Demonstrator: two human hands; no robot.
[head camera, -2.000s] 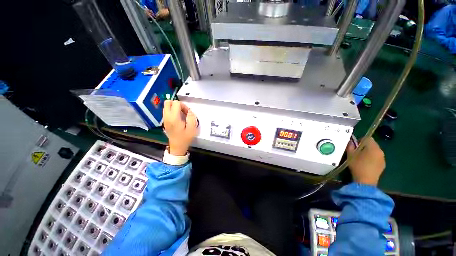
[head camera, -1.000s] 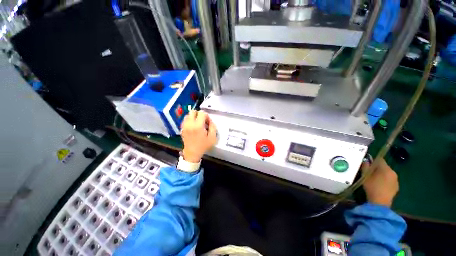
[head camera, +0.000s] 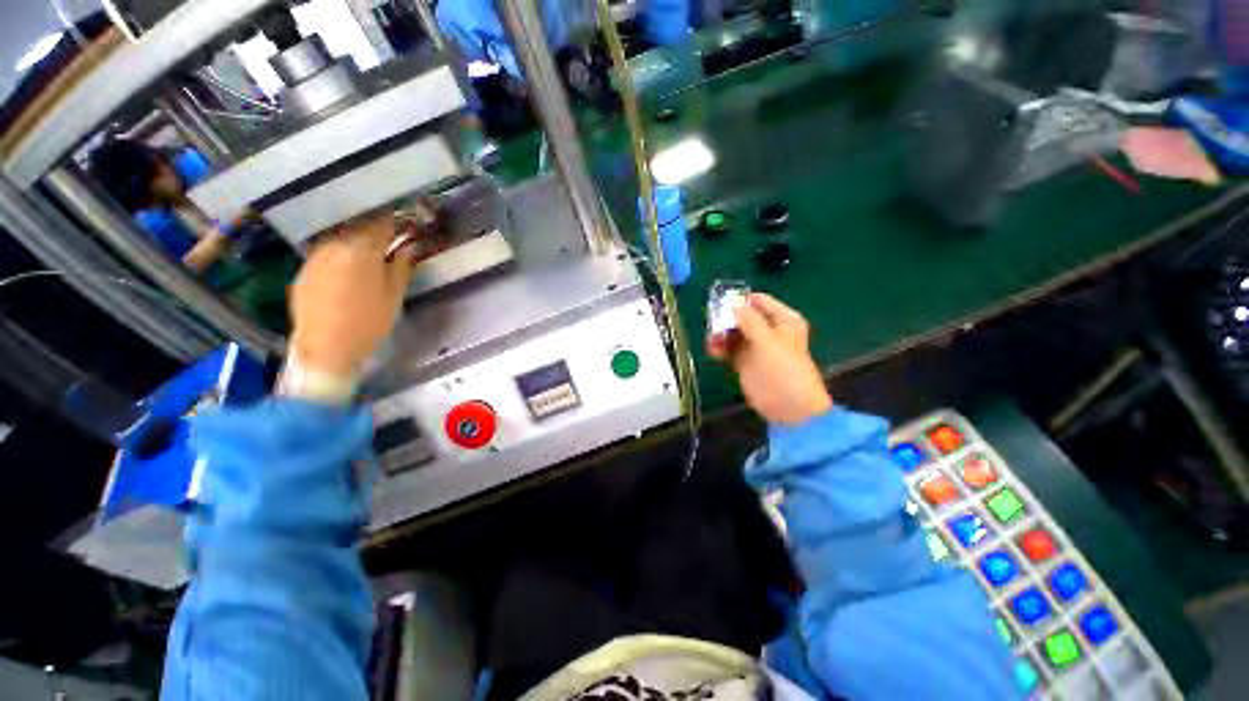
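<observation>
My left hand (head camera: 343, 301) reaches into the press, its fingers at the small metal pressing fixture (head camera: 466, 260) under the raised upper plate (head camera: 336, 144). Its fingertips are partly hidden, and I cannot tell if they hold anything. My right hand (head camera: 778, 359) is right of the press, above the bench edge, and holds a small square watch unit (head camera: 727, 310) with a pale, shiny face between thumb and fingers. The press front panel shows a red button (head camera: 470, 425), a display (head camera: 547, 390) and a green button (head camera: 626, 363).
A white tray (head camera: 1082, 562) with bright coloured squares lies at the lower right. A light-blue cylinder (head camera: 669, 236) and black caps (head camera: 774, 256) are on the green mat. A yellowish hose (head camera: 644, 164) hangs by the right post. A blue control box (head camera: 165, 438) is at left. A person is behind the press.
The view has swung right. My left hand has moved from the left panel end into the press. My right hand has left the right panel end and now holds a unit.
</observation>
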